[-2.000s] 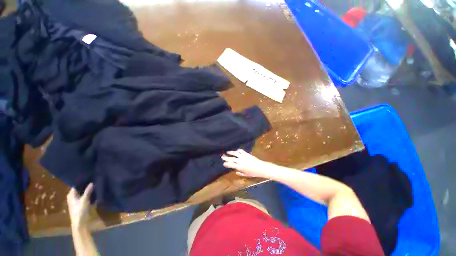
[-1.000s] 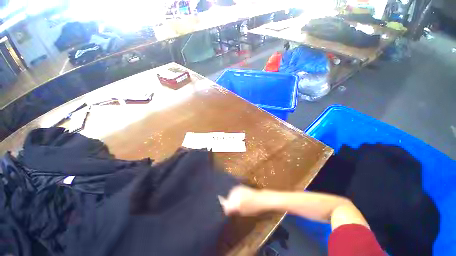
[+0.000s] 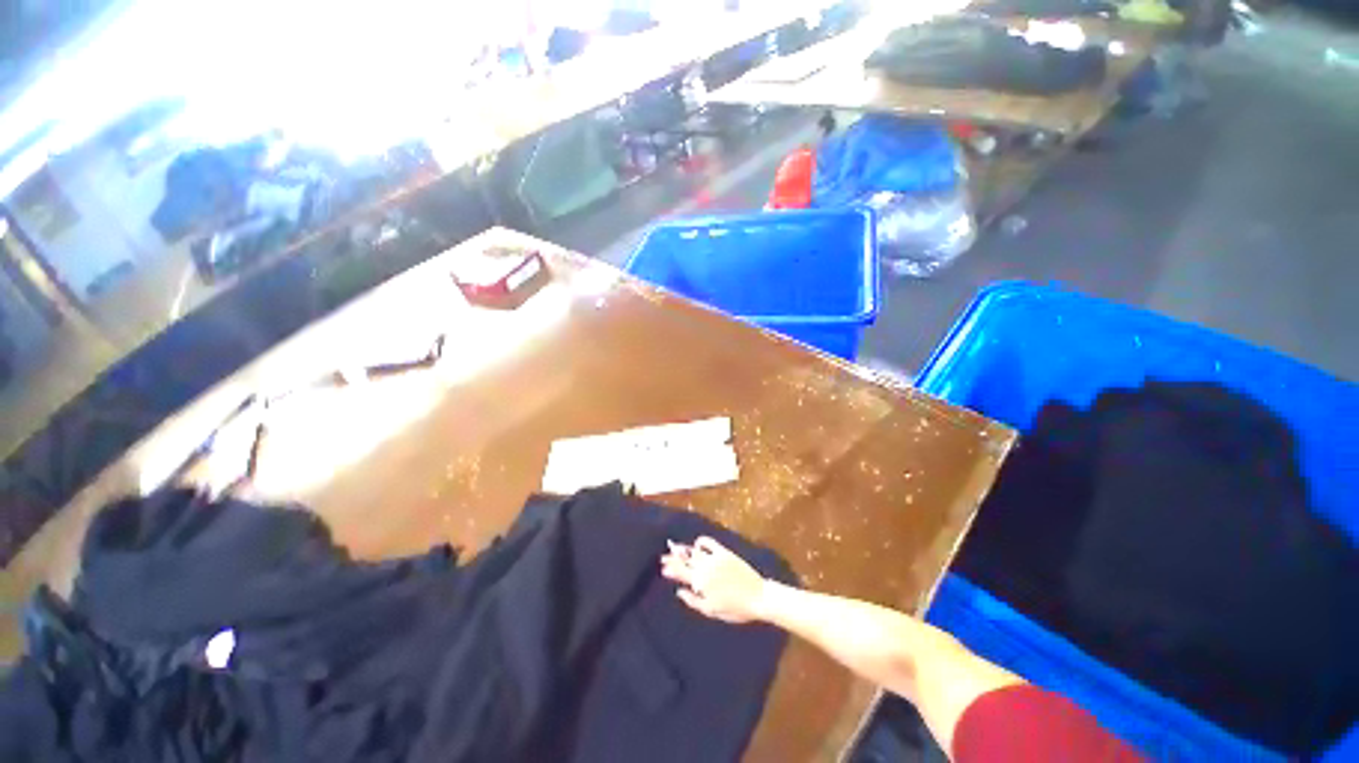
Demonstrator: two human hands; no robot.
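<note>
A black jacket (image 3: 596, 656) lies spread over the near part of the brown table, with crumpled dark cloth at its left and a small white spot on it. My right hand (image 3: 718, 581) rests on the jacket near its right edge, fingers bent; a small pale tip shows at the fingers, too blurred to tell what it is. The pale card template (image 3: 641, 458) lies flat on the table just beyond the jacket, its near edge by the cloth. My left hand is not in view.
A large blue tub (image 3: 991, 350) with black garments stands at the table's right. A second blue tub (image 3: 775, 276) stands beyond the far edge. A dark red box (image 3: 499, 280) and narrow card pieces (image 3: 395, 358) lie on the table's far side.
The view has lifted and my left hand has left it. The jacket has shifted up against the template. My right hand has moved onto the cloth from its near edge.
</note>
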